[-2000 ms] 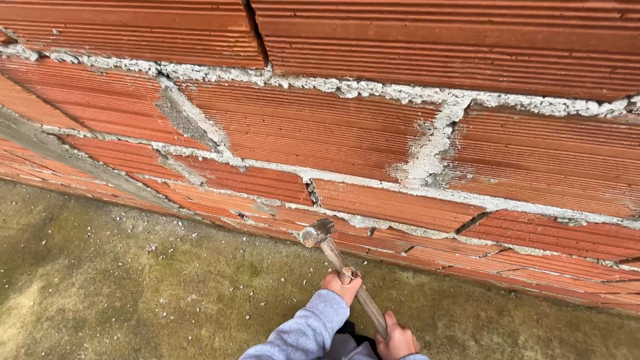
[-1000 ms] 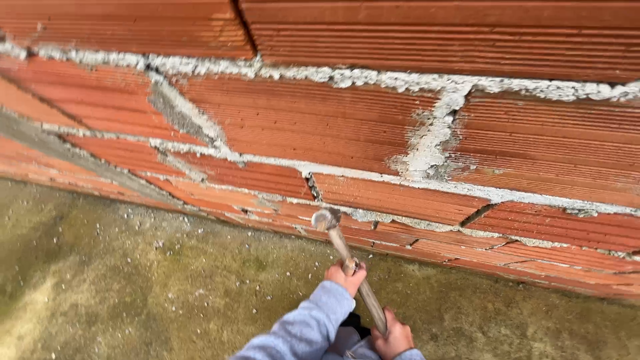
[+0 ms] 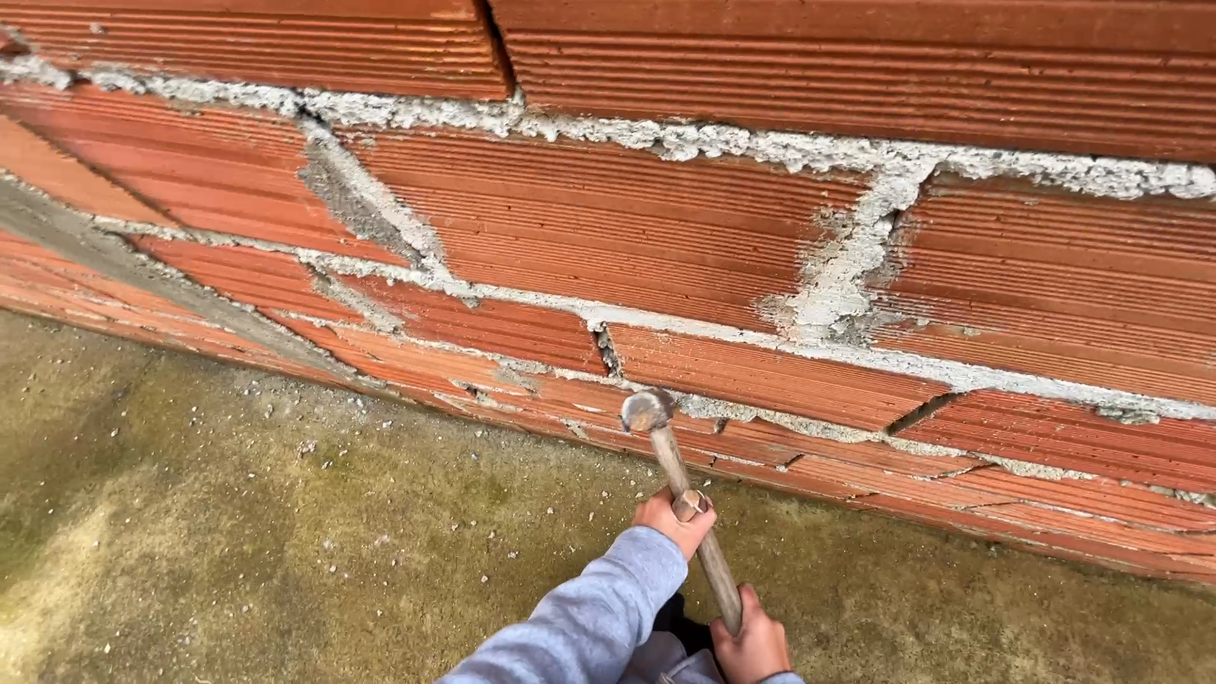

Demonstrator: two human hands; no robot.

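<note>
A hammer [image 3: 690, 475] with a worn, rounded metal head and a long wooden handle slants up and left, its head close to the lower courses of a hollow clay brick wall [image 3: 608, 218]. My left hand [image 3: 673, 524] is closed around the middle of the handle. A small brownish rounded end shows beside its thumb; whether it belongs to a second tool I cannot tell. Lower down, my right hand [image 3: 752, 638] grips the handle near its butt end. From this view I cannot tell whether the hammer head touches the brick.
Rough grey mortar [image 3: 845, 275] fills many joints, while some upright joints show dark gaps [image 3: 606, 350]. A smooth grey mortar band [image 3: 180, 285] runs diagonally at the left. Small crumbs lie on the stained concrete floor [image 3: 313, 532] along the wall's foot.
Since the first frame, the hammer head has moved slightly right and up along the wall. Both hands have kept their hold.
</note>
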